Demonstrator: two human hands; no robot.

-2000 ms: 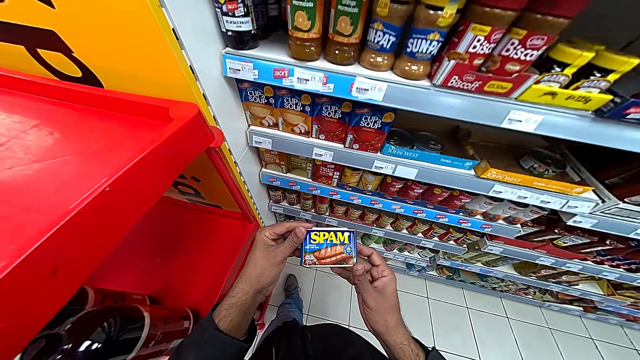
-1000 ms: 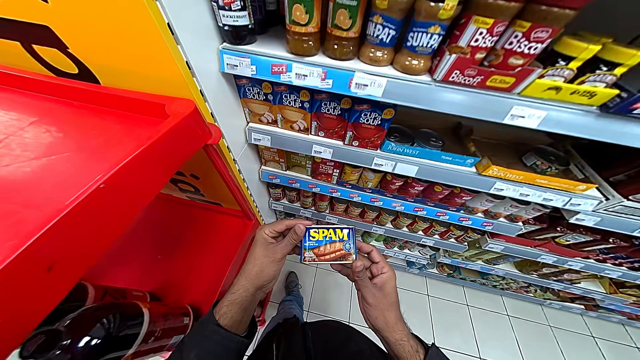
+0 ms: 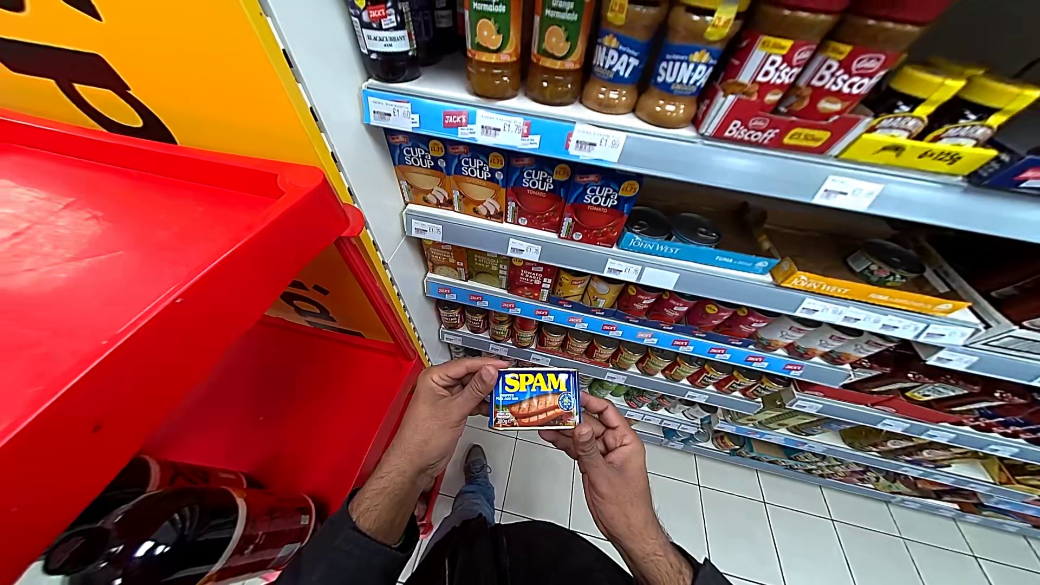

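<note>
Between my two hands is a small rectangular SPAM can (image 3: pixel 535 400), blue and yellow with a picture of sliced meat, its printed face turned up toward me. My left hand (image 3: pixel 443 418) grips its left edge, thumb near the upper left corner. At its right edge my right hand (image 3: pixel 605 455) holds it with thumb and fingers. Past the can stand the shop shelves, with cup soup boxes (image 3: pixel 536 195) and, lower down, rows of small jars (image 3: pixel 577 343).
A red plastic shelf unit (image 3: pixel 162 268) stands close on the left, with large dark bottles (image 3: pixel 203 528) low inside it. Along the top shelf edge (image 3: pixel 666 154) are marmalade and peanut butter jars (image 3: pixel 621 57). Fish tins (image 3: pixel 695 230) sit in cardboard trays. White floor tiles (image 3: pixel 674 504) lie below.
</note>
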